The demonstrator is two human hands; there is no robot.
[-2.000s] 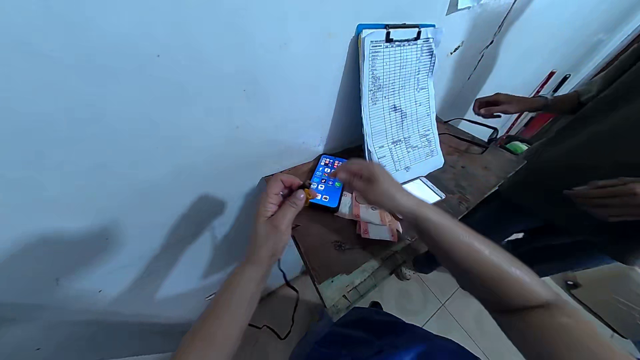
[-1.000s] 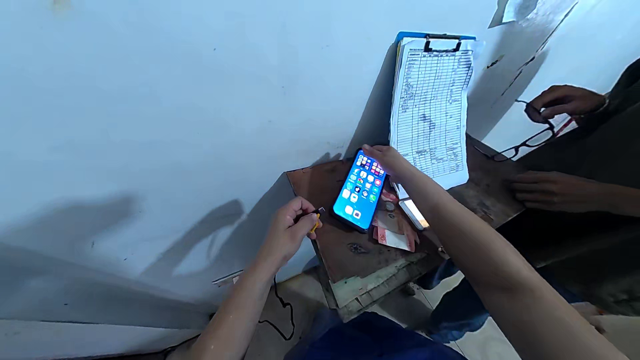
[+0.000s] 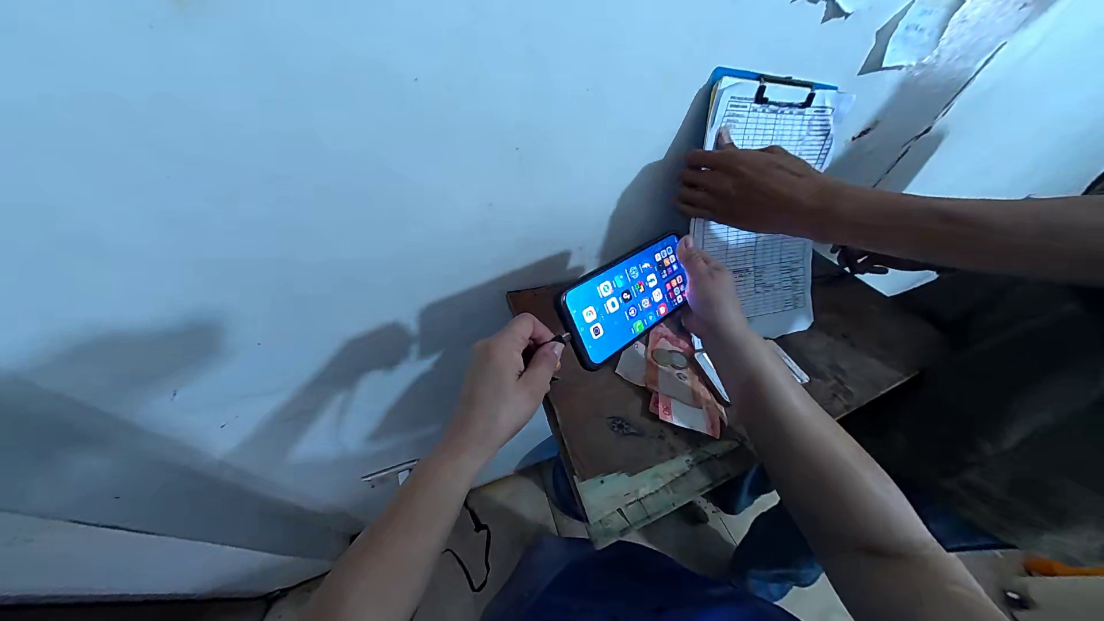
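My right hand (image 3: 711, 289) holds a smartphone (image 3: 625, 297) by its far end, its screen lit with app icons and tilted above a worn wooden table. At the phone's near end, my left hand (image 3: 509, 371) pinches a small dark cable plug (image 3: 561, 338), its metal tip at or against the phone's edge; whether it is inserted I cannot tell. Under and beside the phone lie reddish banknotes (image 3: 686, 392) with a coin (image 3: 670, 359) on them. Partly hidden by my right forearm, a white flat object (image 3: 789, 362) rests on the table.
A clipboard (image 3: 729, 73) with printed sheets leans on the wall, and another person's hand (image 3: 759, 190) touches it from the right. The wooden table (image 3: 604, 431) has a frayed near edge. A black cord (image 3: 483, 543) hangs below at the left.
The phone was on the table first, then lifted by my right hand, and is now turned toward my left hand with the plug at its end. The other person's hand has reached onto the clipboard.
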